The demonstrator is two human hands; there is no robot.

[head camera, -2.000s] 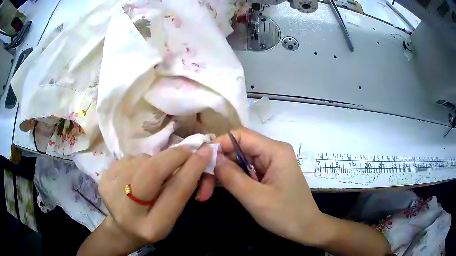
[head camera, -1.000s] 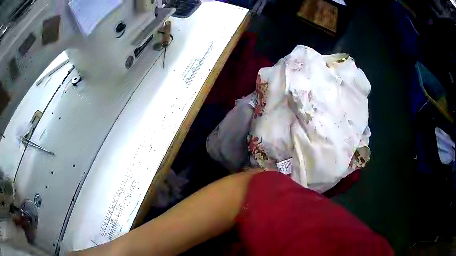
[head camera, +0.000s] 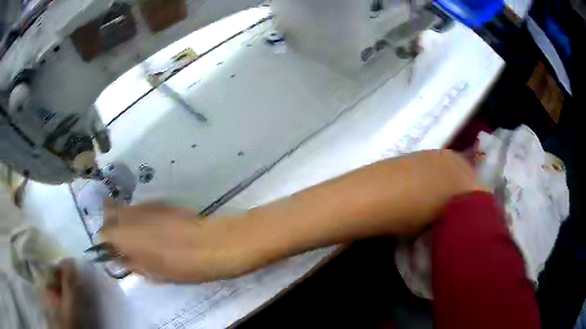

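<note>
My right hand (head camera: 160, 241) reaches across the front of the machine bed from the right, blurred. Dark thread snips (head camera: 99, 252) show at its fingertips, with a dark loop below; the grip is partly hidden. My left hand (head camera: 67, 292) is small and blurred at the lower left, beside the pale garment piece (head camera: 26, 266), which the left edge cuts off. I cannot tell whether it grips the cloth. The sewing machine head (head camera: 38, 138) is at upper left. The presser foot area and shiny needle plate (head camera: 119, 183) lie just beyond my right fingers.
A thin metal tool (head camera: 184, 103) lies on the machine bed (head camera: 257, 109). The machine's pillar (head camera: 321, 38) stands at the top. A printed ruler (head camera: 199, 310) runs along the front table edge. A floral cloth bundle (head camera: 530, 193) lies at right below the table, beyond my red sleeve (head camera: 482, 257).
The view swung right to the floral bundle, then partly back left. The machine head and both hands now show at left. My hands are apart, no longer together at the folded edge.
</note>
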